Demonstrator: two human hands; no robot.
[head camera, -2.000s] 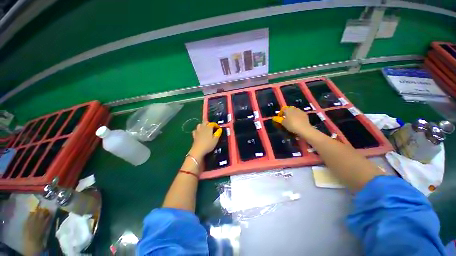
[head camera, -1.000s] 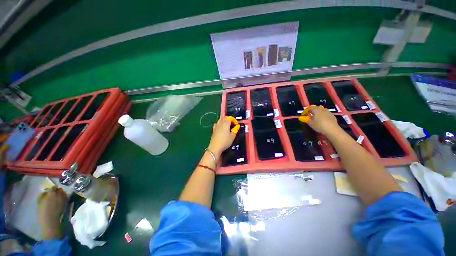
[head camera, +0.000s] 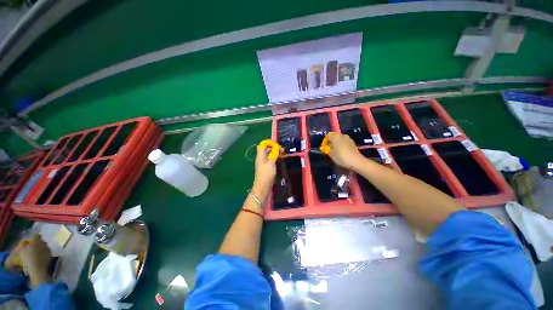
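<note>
The red phone tray (head camera: 364, 210) holds black phones in two rows, screens up. My left hand (head camera: 263, 166), with yellow-orange finger cots, is at the tray's left edge, above the leftmost front-row phone (head camera: 288, 184). Its fingertips are curled close together; whether they hold anything is unclear. My right hand (head camera: 344, 151), also with finger cots, has its fingertips over the upper end of the second front-row phone (head camera: 330, 178). Any thin thing in its fingers cannot be made out. Its forearm passes over the front row and partly hides the third phone.
A clear film sheet (head camera: 339, 242) lies on the pale mat. Left are a white bottle (head camera: 179, 174), a plastic bag (head camera: 209, 144), stacked trays (head camera: 91, 212) and a metal dish with white wipes (head camera: 114, 278). Another person's hands (head camera: 35, 260) are far left. White wipes (head camera: 533, 227) lie at right.
My right hand has moved left from the third front-row phone to the second. My left hand has shifted slightly up and left. At far left, the other person's hands have moved away from the stacked trays.
</note>
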